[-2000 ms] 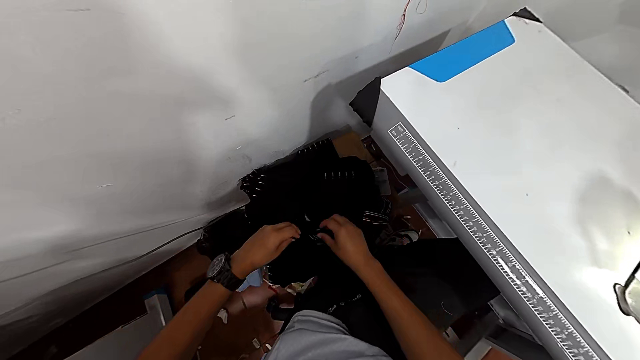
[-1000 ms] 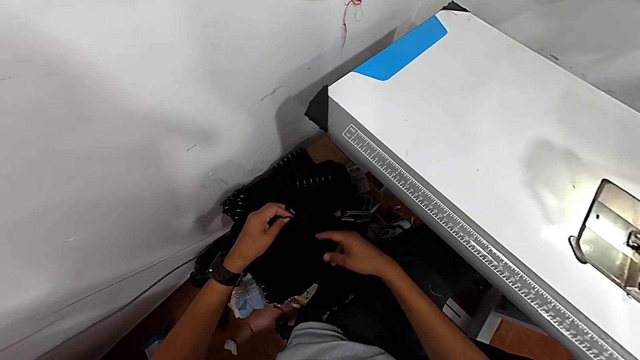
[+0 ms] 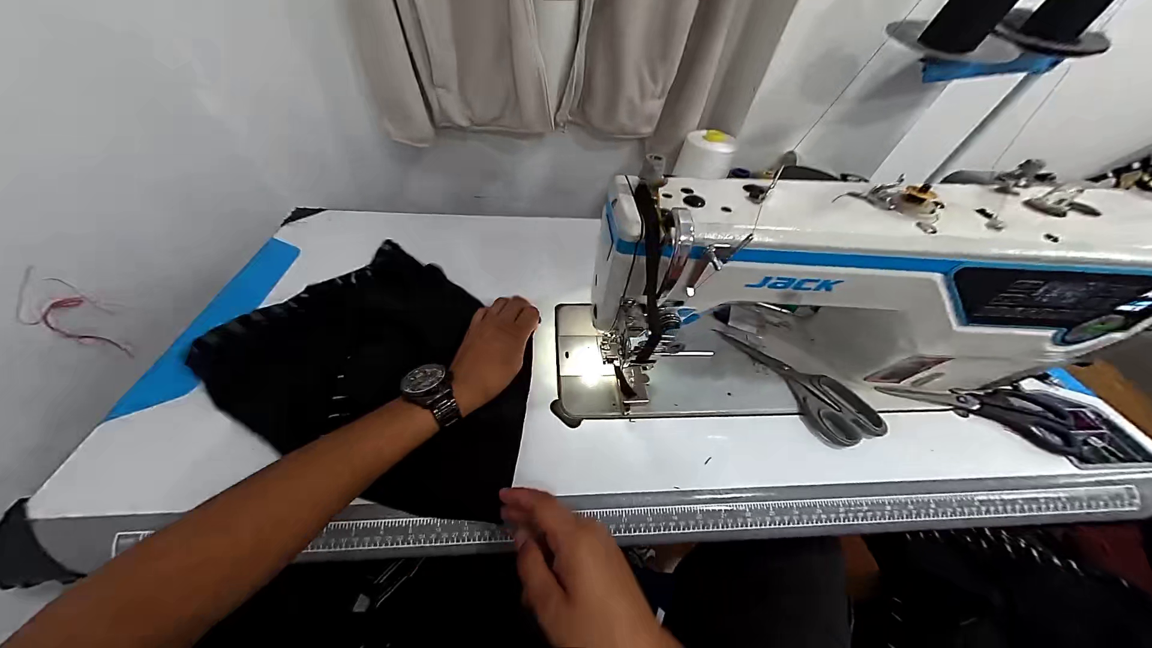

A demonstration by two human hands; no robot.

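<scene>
A piece of black fabric [image 3: 360,351] lies over the left part of the white sewing table [image 3: 441,236], its front corner reaching the ruler edge. My left hand [image 3: 497,351], with a dark watch at the wrist, rests on the fabric near its right edge; whether its fingers grip the cloth is unclear. My right hand [image 3: 567,558] is at the front corner of the fabric, thumb and index finger near the cloth edge. To the right of the fabric stands a Jack sewing machine [image 3: 792,261], its lamp lit over the needle plate [image 3: 580,355].
Scissors [image 3: 823,396] lie on the machine bed's front edge. More scissors [image 3: 1017,414] lie at a tray on the right. A white thread cone [image 3: 706,155] stands behind the machine, and beige cloth [image 3: 612,72] hangs at the wall. Dark fabric [image 3: 999,585] is below the table.
The view has swung up from the floor beside the table to the tabletop. My hands, earlier low among black cloth, are now at the table with black fabric under the left one.
</scene>
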